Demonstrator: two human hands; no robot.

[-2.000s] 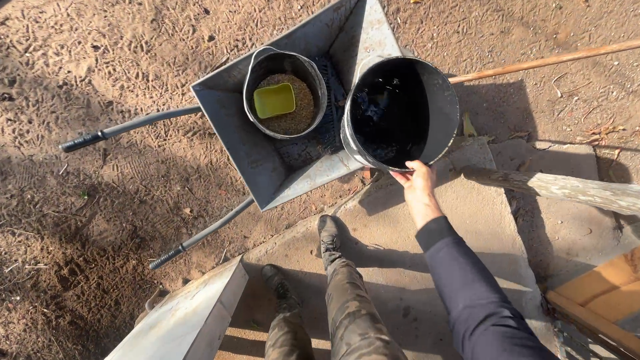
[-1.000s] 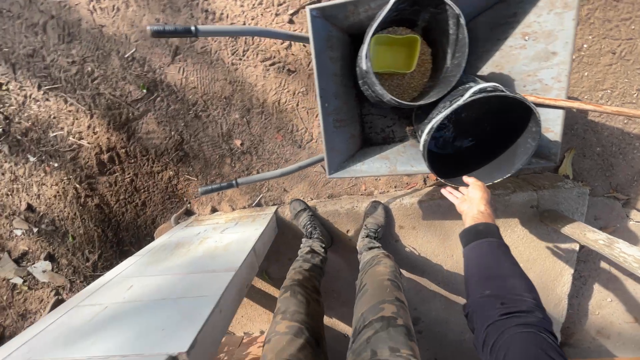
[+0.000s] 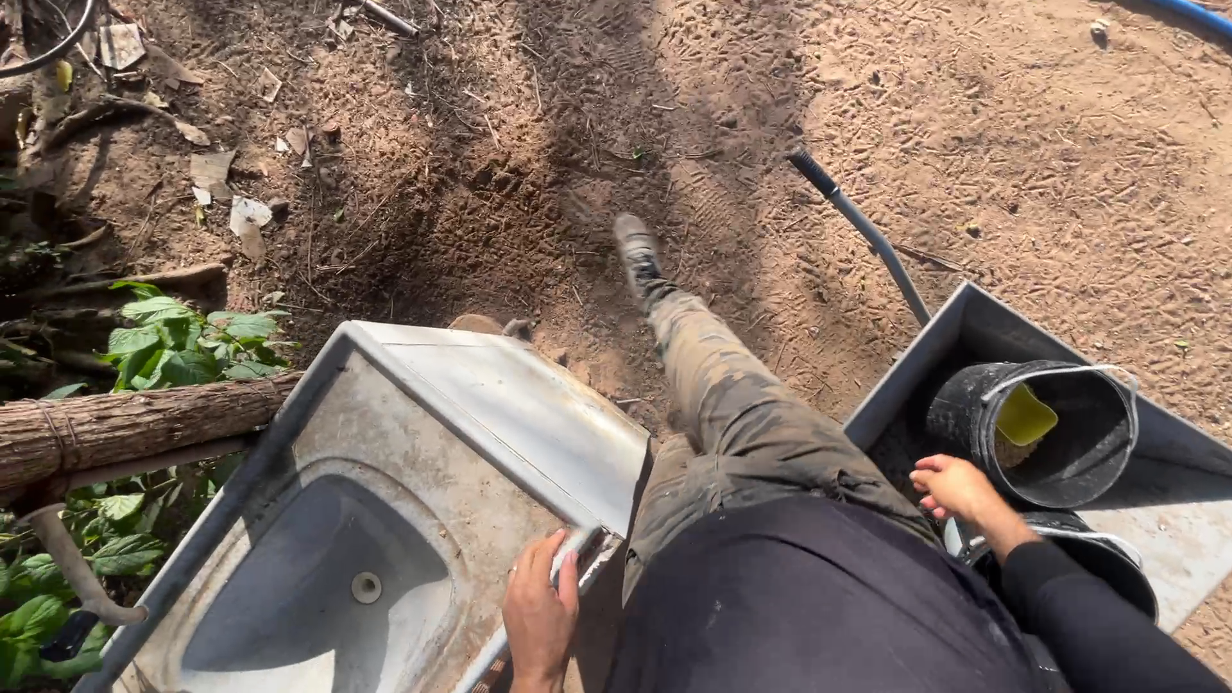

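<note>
My left hand (image 3: 541,599) rests with its fingers over the front edge of a grey sink basin (image 3: 380,510). Over the near side of the metal wheelbarrow tray (image 3: 1169,539) is my right hand (image 3: 958,493), fingers bent and nothing seen in them, beside a black bucket (image 3: 1083,433). That bucket leans, and a yellow plastic scoop (image 3: 1025,416) sits in it on grainy material. A second black bucket (image 3: 1121,577) lies lower in the tray, partly hidden by my right forearm.
One wheelbarrow handle (image 3: 871,236) sticks up over the sandy ground. Left of the basin are a rough wooden pole (image 3: 144,419), green leaves (image 3: 183,346) and a curved pipe (image 3: 82,568). My leg is stretched forward on the soil, beyond the basin's corner.
My right hand has come away from the rim of the second bucket. My left hand, out of view before, now lies on the basin edge. One foot has stepped off the concrete onto soil. The view has turned left.
</note>
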